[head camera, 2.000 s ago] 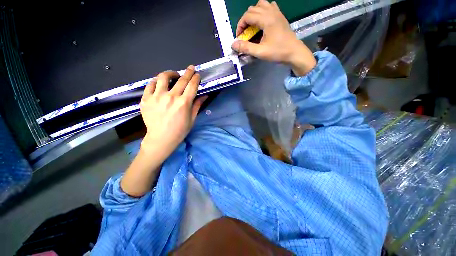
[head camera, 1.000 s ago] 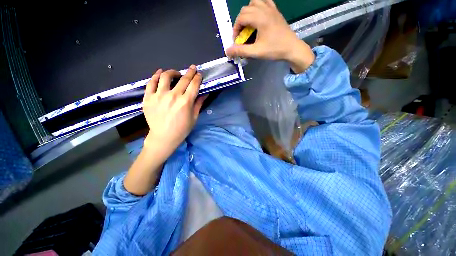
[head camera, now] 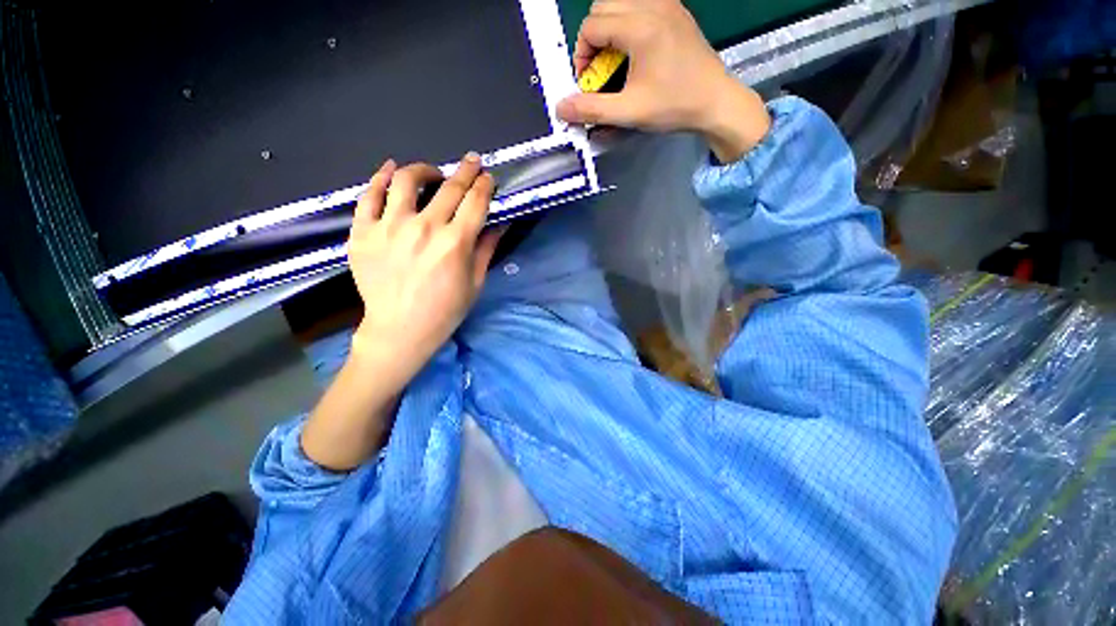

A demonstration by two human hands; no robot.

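Note:
A wide black panel (head camera: 306, 98) with small holes lies on the green surface, its upper part cut off by the picture's top edge. White adhesive strips with blue print (head camera: 233, 231) run along its near edge, and a plain white strip (head camera: 547, 55) runs up its right edge. My left hand (head camera: 422, 251) lies with spread fingers on the near edge, pressing on it. My right hand (head camera: 655, 73) holds a small yellow-handled cutter (head camera: 602, 71) at the near right corner. The fingertips touch the white strip there; the blade is hidden.
A metal bench edge (head camera: 820, 43) runs along the near side. A clear plastic bag (head camera: 685, 245) hangs from it. Plastic-wrapped blue stacks (head camera: 1028, 404) stand at the right. Bubble wrap (head camera: 31, 379) shows at the left edge, and a black crate (head camera: 147, 563) at the lower left.
My right hand with the cutter has shifted slightly up along the right strip, away from the corner. My left hand stays almost in place on the near edge.

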